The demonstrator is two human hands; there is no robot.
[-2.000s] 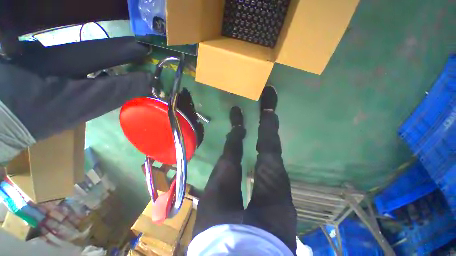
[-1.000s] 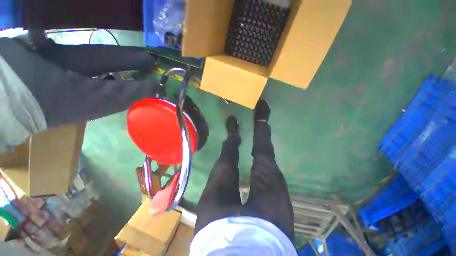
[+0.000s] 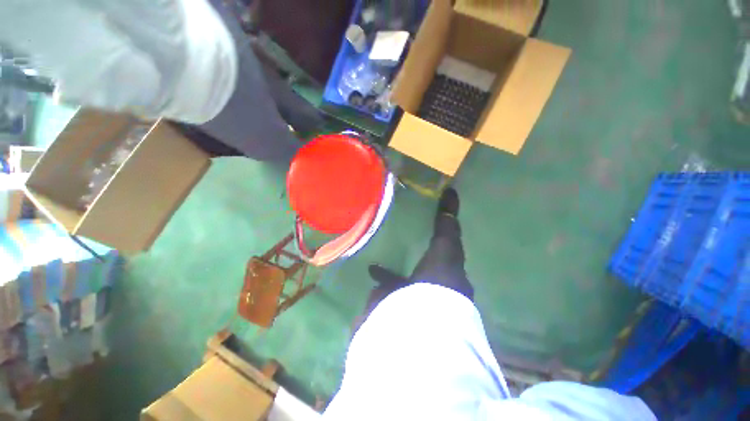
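Neither of my hands is in the picture; only my light sleeve or top and dark legs show at the bottom. Nearest in front of me is a red stool (image 3: 335,182) with a round seat and a curved back. To its upper right stands an open carton (image 3: 500,105) with its flaps out, holding a black tray (image 3: 454,104) with a grid of dark pieces. A small brown stool (image 3: 261,292) stands on the floor below the red stool.
A person in grey (image 3: 148,62) is at the upper left, beside an open brown carton (image 3: 146,189) with clear pieces inside. A blue crate (image 3: 349,78) holds bags and boxes. Blue crates (image 3: 691,247) are stacked at right. A closed carton (image 3: 210,395) and stacked packages (image 3: 53,304) are lower left.
My view has turned and moved forward. The red stool sits nearer the centre, and the small brown stool and left carton show more fully. The person in grey is now higher in view, leaning over.
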